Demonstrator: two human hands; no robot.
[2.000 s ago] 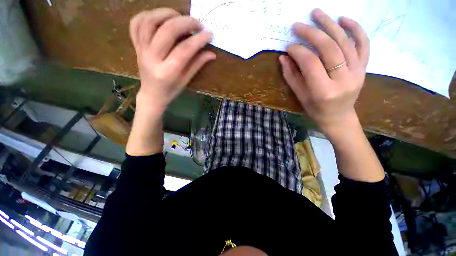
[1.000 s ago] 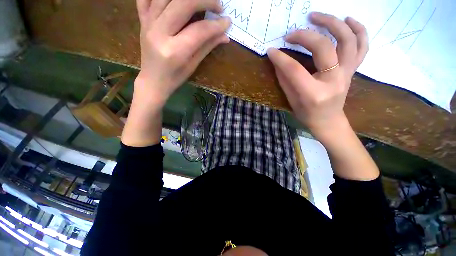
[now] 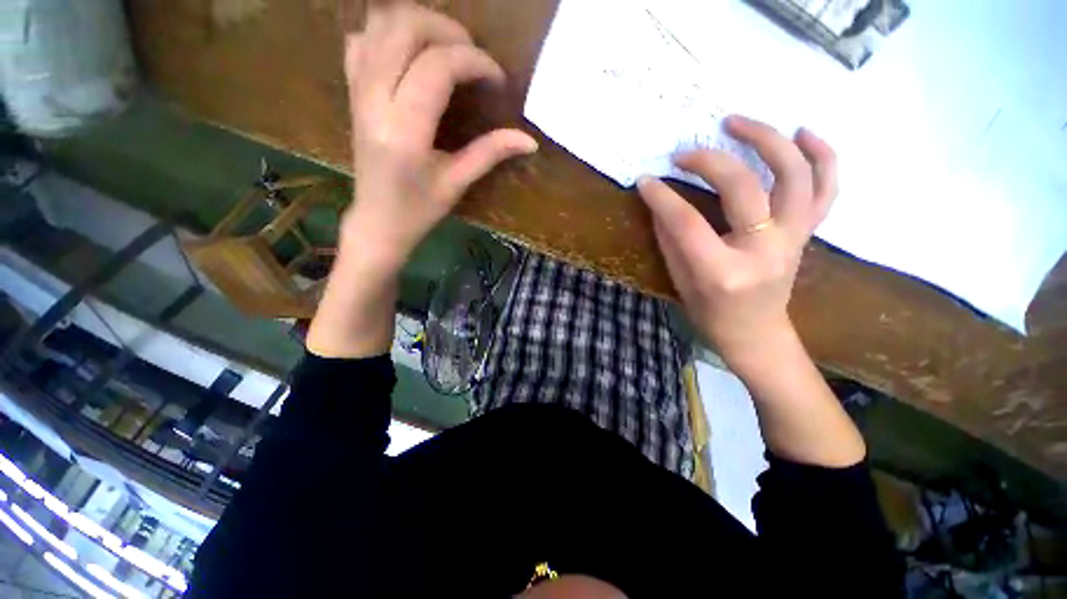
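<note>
A large white pattern sheet [image 3: 924, 176] with faint drawn lines lies on the brown table [image 3: 562, 193]. A thin dark fabric edge shows along its near border. My left hand [image 3: 410, 129] is over the table, left of the sheet's corner, with thumb and fingers apart and nothing in it. My right hand [image 3: 743, 234] rests at the sheet's near edge, its fingertips on the paper and its thumb at the edge. Whether it pinches the paper is unclear.
A grey-white block with dark bands [image 3: 837, 23] lies on the sheet at the top. A large whitish roll or bundle [image 3: 64, 64] is at the upper left. A wooden stool [image 3: 252, 275] and a fan [image 3: 459, 322] stand on the green floor below the table edge.
My left hand has come off the sheet's edge and opened. The sheet's near edge and my right hand show lower in view. The banded block has come into view at the top.
</note>
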